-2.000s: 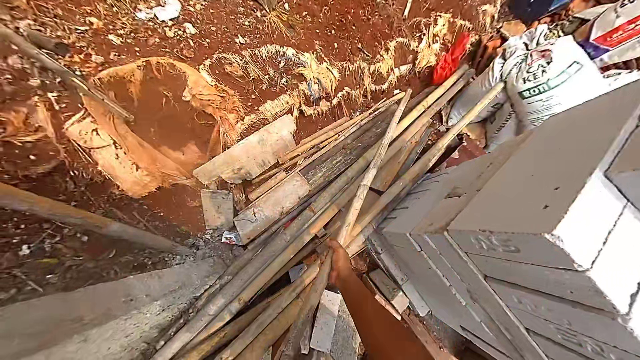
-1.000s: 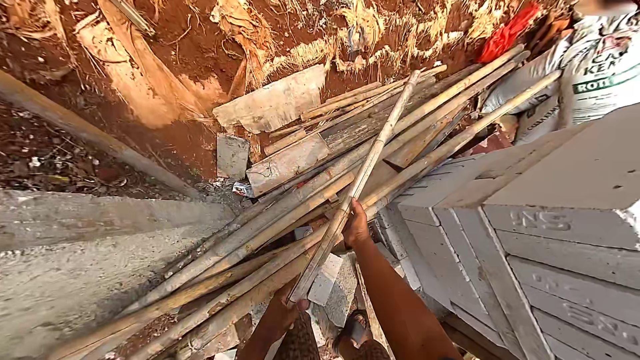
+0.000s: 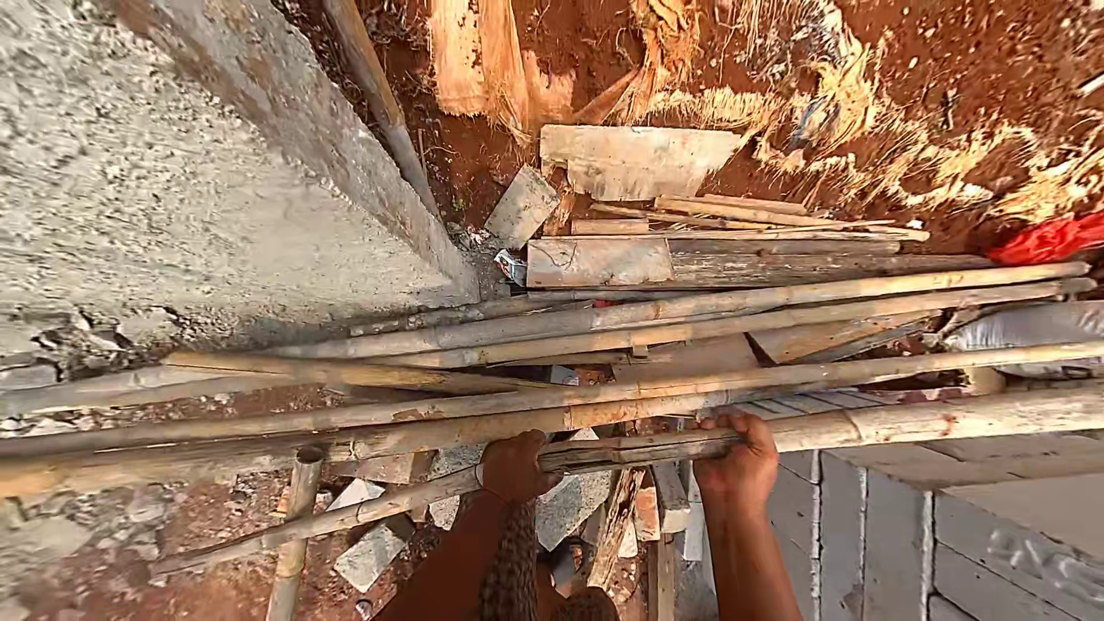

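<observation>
A long bamboo pole (image 3: 638,450), split along its middle, crosses the lower part of the view, its left end lower than its right. My left hand (image 3: 517,467) is closed around it left of centre. My right hand (image 3: 737,457) grips the same pole farther right, fingers wrapped over its top. Just beyond both hands lie several more bamboo poles (image 3: 483,404), piled roughly side by side. A short upright bamboo piece (image 3: 297,526) shows at the lower left, behind the held pole.
A rough concrete wall (image 3: 259,190) fills the upper left. Stacked grey blocks (image 3: 888,535) stand at the lower right. Beyond the poles are a wooden board (image 3: 638,159), a flat grey slab (image 3: 522,207) and red plastic (image 3: 1048,241). Broken block pieces (image 3: 371,556) litter the ground near my feet.
Two seconds ago only one hand showed, at the pile. Both hands now hold the pole, which has swung from steeply slanted to nearly level across the view. The view has turned.
</observation>
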